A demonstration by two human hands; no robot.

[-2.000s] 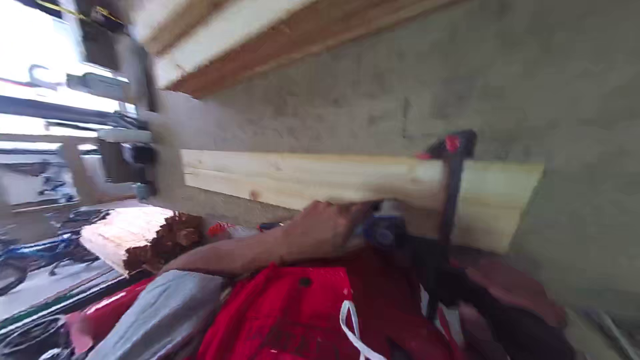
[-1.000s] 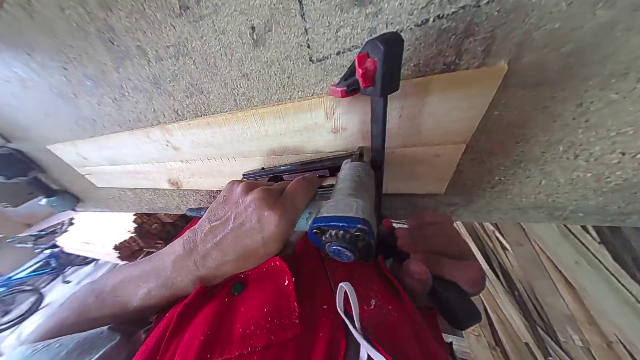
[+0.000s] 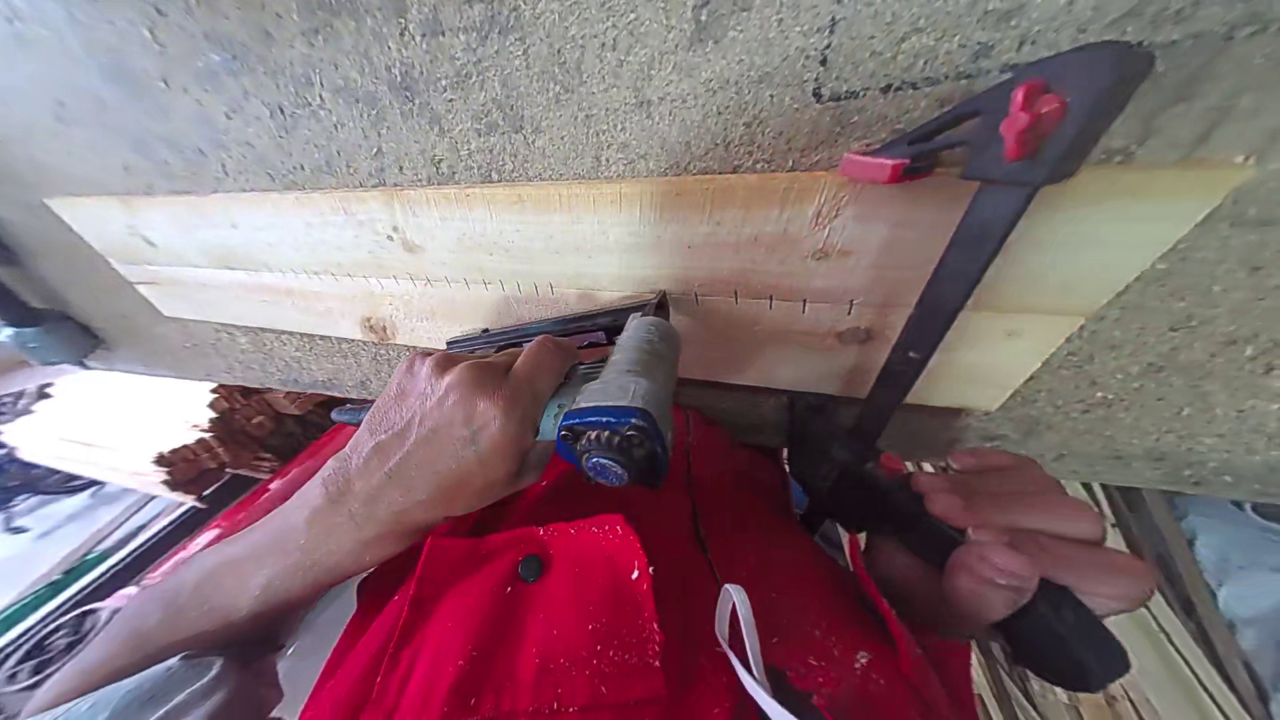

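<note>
My left hand [image 3: 450, 430] grips a pneumatic stapler [image 3: 625, 400] with a grey body and blue cap. Its nose rests on the seam between two pale boards [image 3: 600, 235] lying edge to edge. A row of short dark staples or marks [image 3: 735, 299] runs along the seam on both sides of the nose. A black bar clamp [image 3: 940, 290] with red pads crosses the boards toward their right end. Below the edge, my right hand [image 3: 1030, 540] is closed around the clamp's black handle.
The boards lie on a rough speckled work surface [image 3: 500, 100]. Below it at left is a stack of cut wood [image 3: 215, 440]; at lower right are thin wood strips [image 3: 1150, 620]. A grey-blue fitting [image 3: 50, 340] stands at the left edge.
From two seconds ago to now the view has moved closer to the boards. Since one second ago, the stapler's nose stands farther left of the clamp bar.
</note>
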